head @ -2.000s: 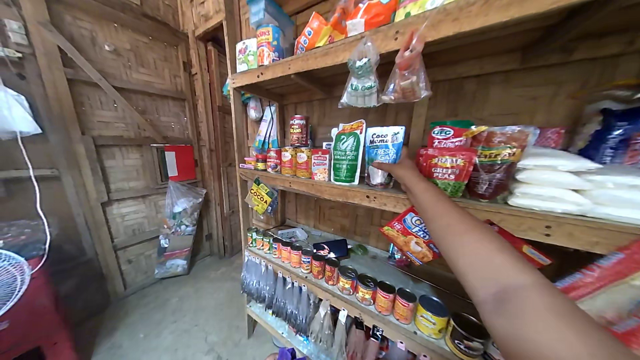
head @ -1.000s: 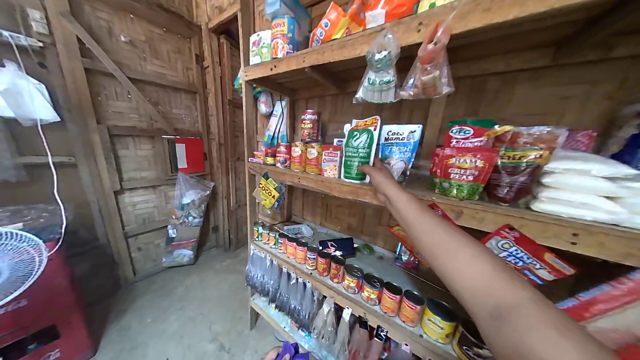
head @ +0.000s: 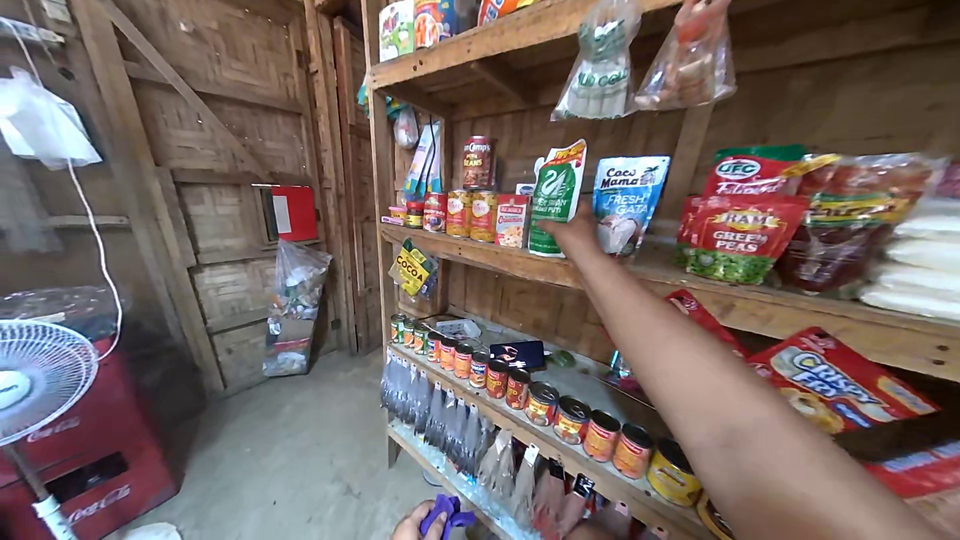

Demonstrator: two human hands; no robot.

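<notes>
My right hand [head: 571, 231] reaches across from the right and grips the lower right side of a green and white vinegar pouch [head: 553, 202], which stands on the middle shelf. Just right of it a blue and white Coco Mama pouch [head: 628, 202] stands upright. My left hand [head: 417, 523], low at the bottom edge, holds a crumpled purple cloth [head: 448, 516]. Left of the vinegar pouch are a red and white carton [head: 513, 220] and several cans, one Pork and Beans can [head: 478, 162] stacked on top.
A row of cans [head: 541, 403] lines the lower wooden shelf, with filled plastic bags hanging below. Knotted bags [head: 598, 64] hang from the upper shelf. Ram green peas pouches [head: 742, 238] stand to the right. A fan [head: 41, 379] and red crates [head: 97, 457] are at left.
My right hand has moved left from the blue and white pouch to the vinegar pouch. My left hand with the purple cloth has come into view at the bottom.
</notes>
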